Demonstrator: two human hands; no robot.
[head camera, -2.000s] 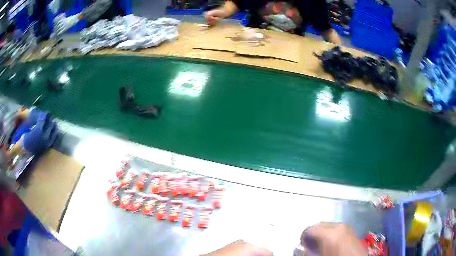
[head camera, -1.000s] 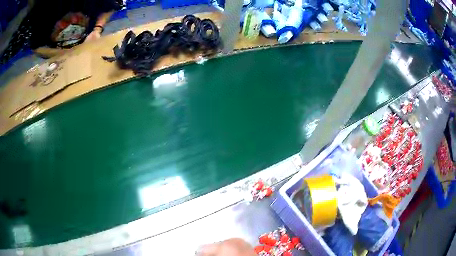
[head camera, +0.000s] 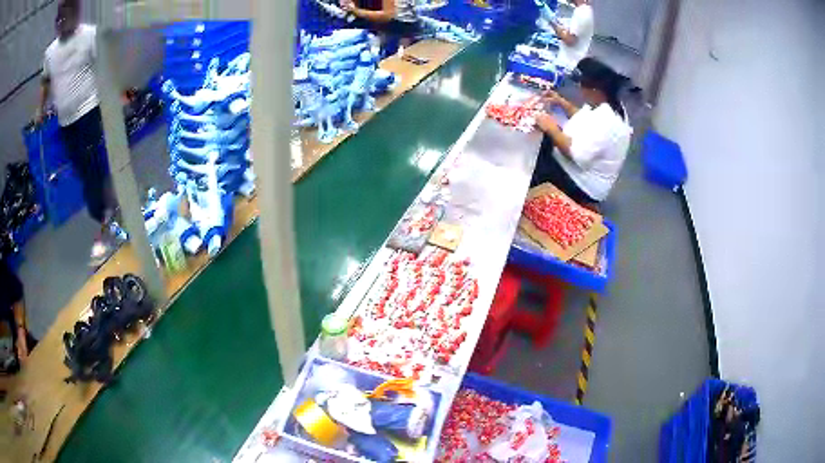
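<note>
No hand of mine is in view. Nearest in front is the lilac-blue parts tub (head camera: 301, 378) on the metal bench. It holds a yellow tape roll (head camera: 318, 421), a white cloth-like item, dark blue items and an orange piece. Beyond the tub, many small red-and-white figure parts (head camera: 425, 294) lie in rows and heaps on the bench. A blue crate (head camera: 592, 443) at the bench's right side holds more red parts and a clear bag.
The green conveyor belt (head camera: 208, 335) runs left of the bench, with a grey post (head camera: 279, 199) beside it. Light-blue items are stacked across the belt near black coils (head camera: 107, 325). A seated person (head camera: 592, 149) works farther along the bench. Red stools and blue crates stand at right.
The view has swung right and up along the bench. The two rows of figures and my hands, seen earlier at the bottom, are out of the picture.
</note>
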